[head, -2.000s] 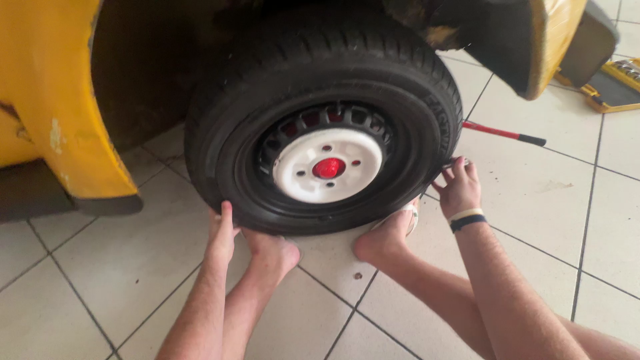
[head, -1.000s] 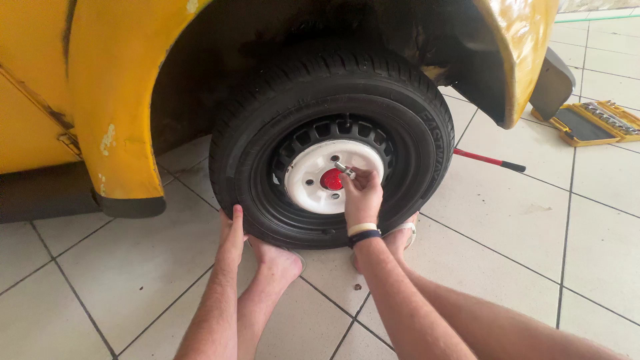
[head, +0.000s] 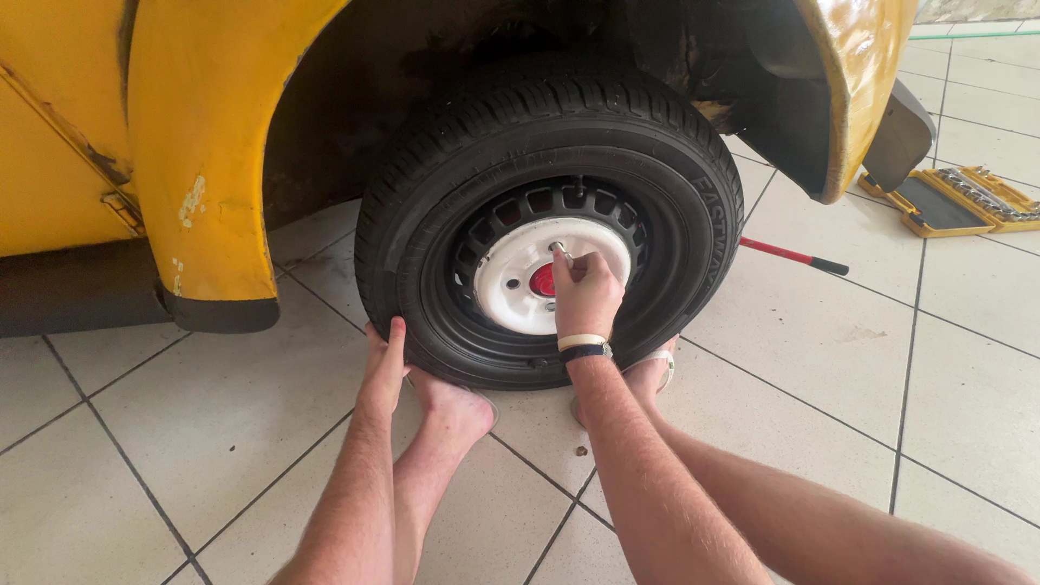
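Observation:
A black tyre [head: 439, 187] on a black steel rim with a white center [head: 520, 244] and a red middle stands in the wheel arch of a yellow car. My right hand [head: 587, 292] pinches a small metal wheel bolt [head: 561, 250] at the upper hole of the white center. Other holes in that center show dark. My left hand [head: 383, 361] rests against the lower left edge of the tyre, its thumb up along the sidewall and its other fingers partly hidden. Both of my feet are at the tyre's bottom, partly under it.
The yellow fender [head: 203, 162] curves around the wheel, with a dark mudguard at its lower end. A red bar with a black grip [head: 829, 266] lies on the tiles right of the tyre. Farther right lies an open yellow socket set case [head: 959, 203].
My right hand has left the tyre's lower right edge for the white center, and the bolt is now at its upper hole. My left hand stays at the lower left of the tyre.

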